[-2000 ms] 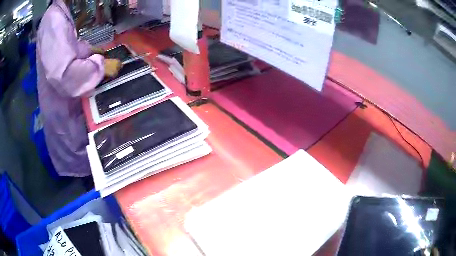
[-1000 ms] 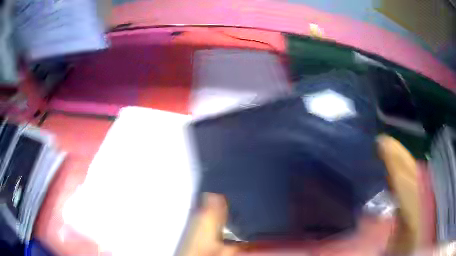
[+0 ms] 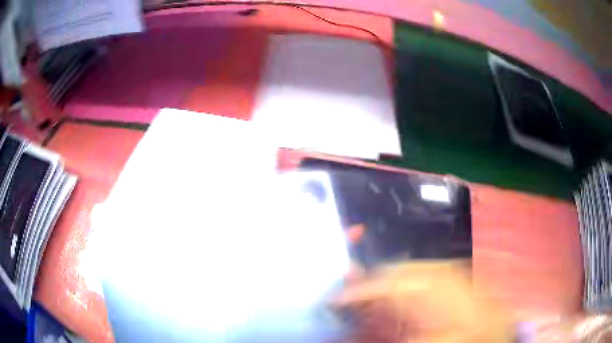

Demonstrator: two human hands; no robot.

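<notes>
A black glossy tablet with a white label lies on the red-pink bench, right of centre. To its left, a pale blue-silver panel, with a round dark spot near its upper right corner, overlaps the tablet's left side. Glare hides most of its outline. A white sheet shows behind and left of it. My right hand is blurred over the tablet's lower edge, its fingers reaching left to the panel's right edge. I cannot tell whether it grips. My left hand is not visible.
Layered stacks of black units stand at left and right. Greyish-white sheets lie at the back. A white-bordered black unit lies on the green mat. A blue crate edge shows lower left.
The dark unit held in both hands is no longer raised. The pale panel now shows at left and a black tablet lies at right. My left hand has gone from sight.
</notes>
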